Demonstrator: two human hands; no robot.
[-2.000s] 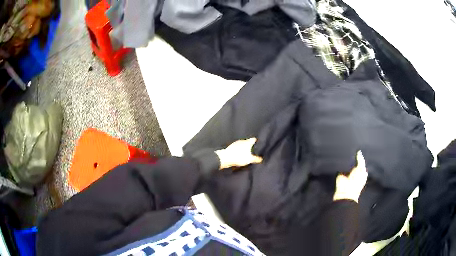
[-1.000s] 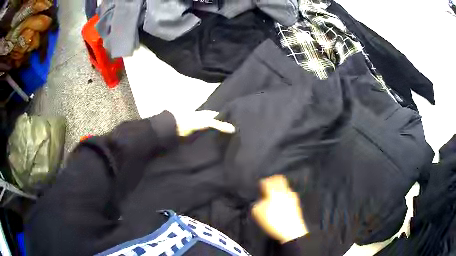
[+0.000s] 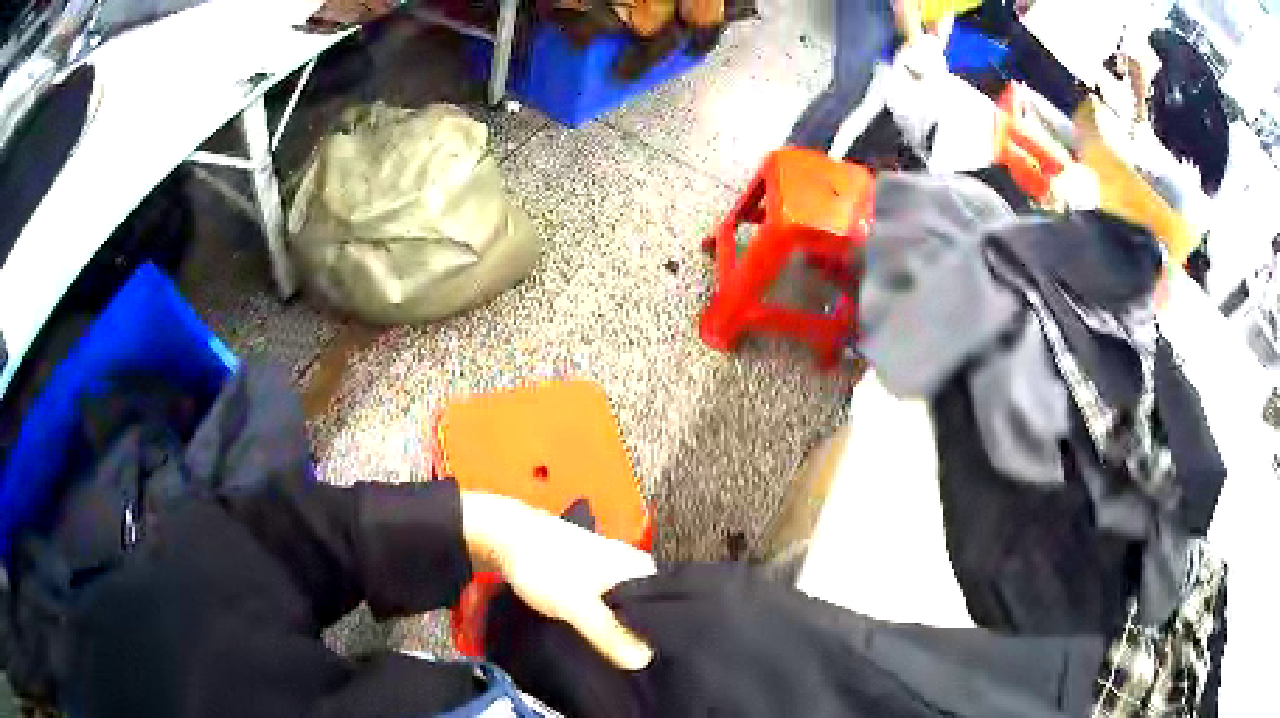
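A dark coat (image 3: 842, 666) stretches across the bottom of the view, from beside the orange stool to the white table at the right. Its lower part is cut off by the picture's edge. My left hand (image 3: 562, 561) is at bottom centre, above the orange stool, with the coat's edge between thumb and fingers. The fingertips are partly hidden by the cloth. My right hand is out of the picture.
An orange stool (image 3: 541, 456) stands just beyond my left hand, a red-orange stool (image 3: 821, 197) farther off. An olive bag (image 3: 407, 218) and blue bins (image 3: 120, 379) are at left. Grey garments (image 3: 941, 302) lie on the white table (image 3: 884, 519). A person's legs show at the top.
The view has swung left to the floor and stools. My left hand, earlier lying on the coat over the table, now holds its edge by the stool. My right hand has left the view.
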